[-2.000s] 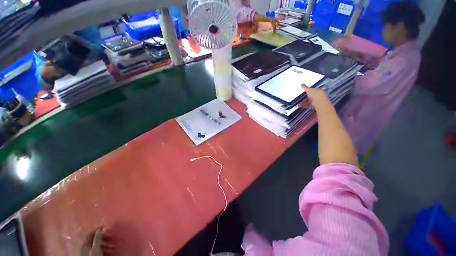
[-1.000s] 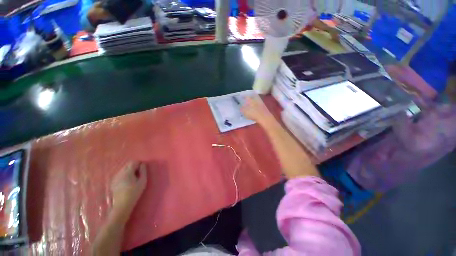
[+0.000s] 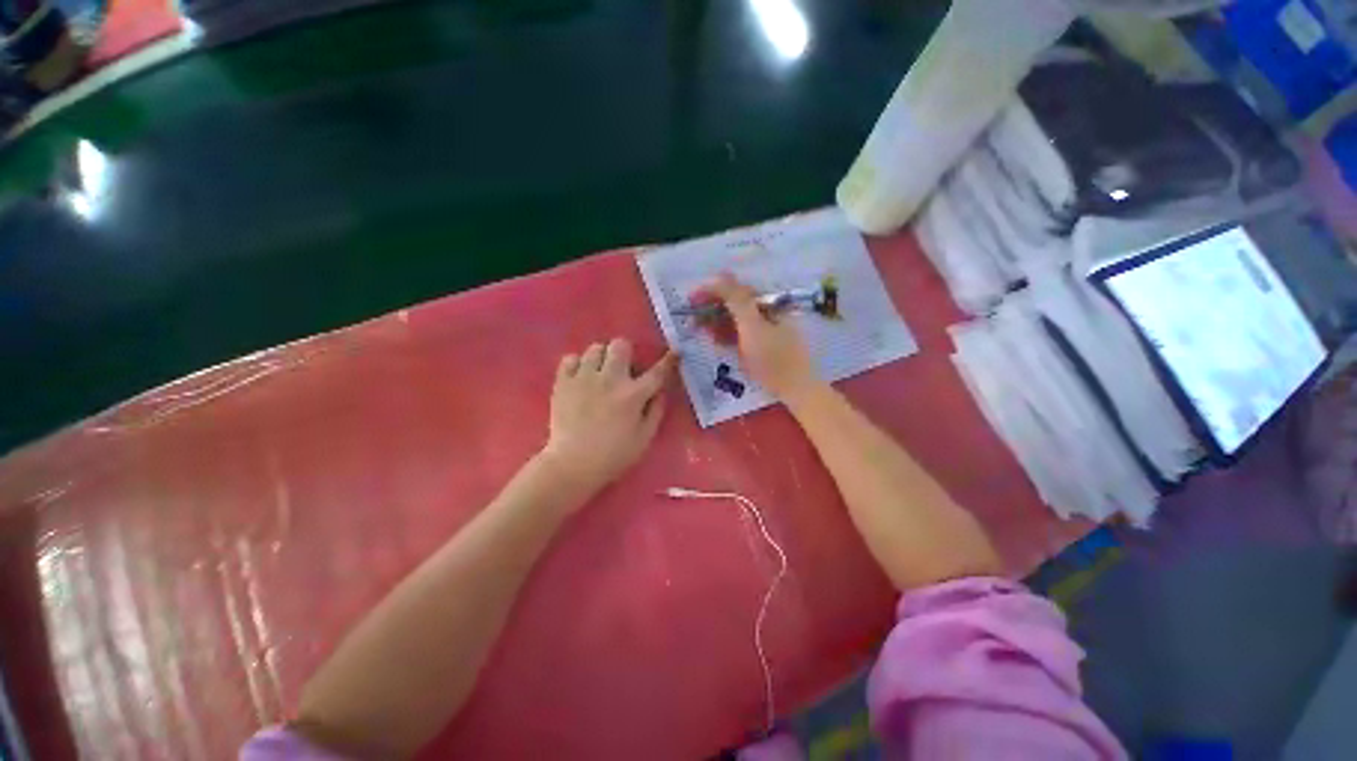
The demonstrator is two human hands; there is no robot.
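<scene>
A printed paper form (image 3: 871,335) lies on the red bench surface. My right hand (image 3: 759,335) is over its middle, fingers closed on a thin pen (image 3: 789,300) with a pale and dark barrel; the tip is too blurred to tell whether it touches the paper. My left hand (image 3: 598,405) rests on the bench left of the form, fingers somewhat apart, holding nothing, index fingertip at the paper's left edge. Small dark items (image 3: 728,382) lie on the form's lower left part. A thin white cord (image 3: 777,558) runs loose over the bench towards its front edge.
A tall uneven stack of tablets and white sheets (image 3: 1042,402) stands at the right, with a white-screened tablet (image 3: 1228,335) on top. A thick pale post (image 3: 953,112) stands behind the form. A dark green strip (image 3: 447,164) runs along the back.
The view has swung down and right. My right hand left the lit tablet on the stack, reached the form and now holds the pen. My left hand moved forward to the form's edge and opened.
</scene>
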